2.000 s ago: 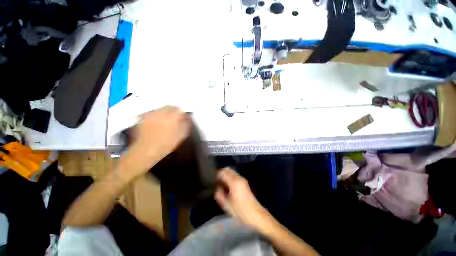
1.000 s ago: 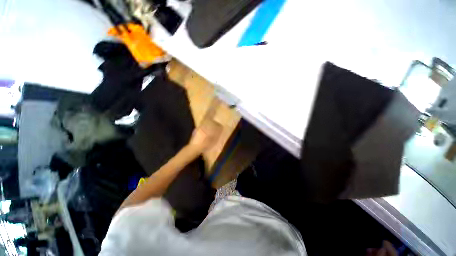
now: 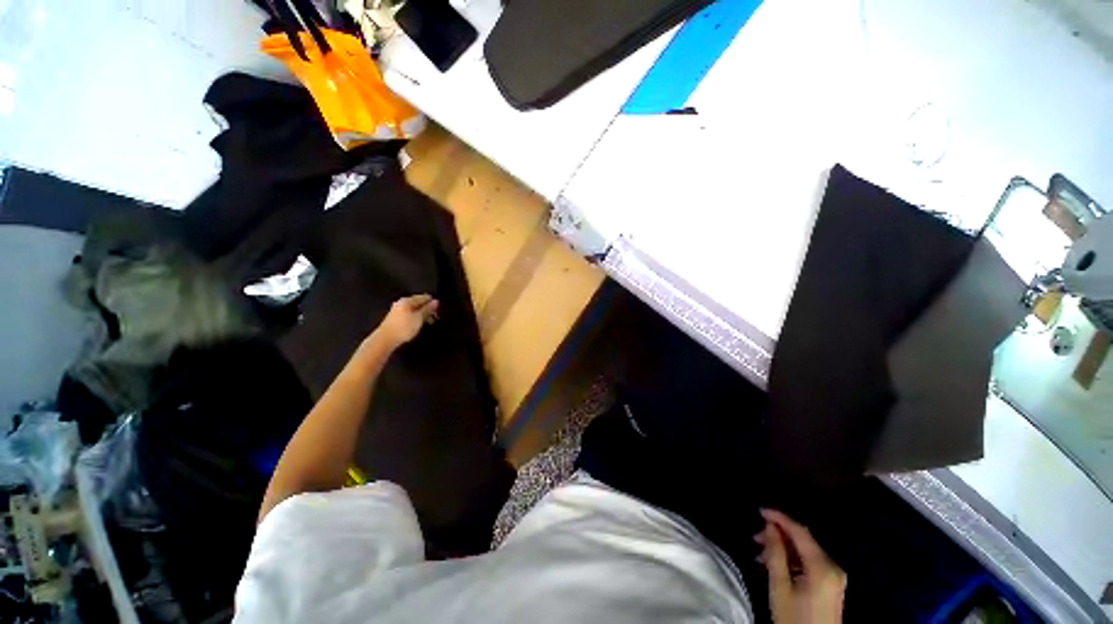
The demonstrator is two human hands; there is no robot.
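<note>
A dark fabric panel (image 3: pixel 378 366) hangs over the left side, beside a tan board. My left hand (image 3: pixel 409 319) is at its upper part, fingers closed on the cloth. Another dark panel (image 3: pixel 842 305) lies folded on the white table (image 3: pixel 720 219) and hangs over its front edge. My right hand (image 3: pixel 803 570) is below that panel at the lower right, fingers curled and apart, with nothing visible in it; the picture's edge cuts off its wrist.
Stacked dark pieces (image 3: pixel 549 49) lie by blue tape (image 3: pixel 690 61). A phone-like black rectangle (image 3: pixel 436 32) and an orange bag (image 3: pixel 342 98) are at upper left. Machine parts (image 3: pixel 1062 299) show at the right edge. Dark and grey-green cloth (image 3: pixel 165 299) is heaped at left.
The view has swung left. My left hand has left the folded panel, passed over the tan board and reached the hanging panel. The folded panel now lies on the table, out of my hands.
</note>
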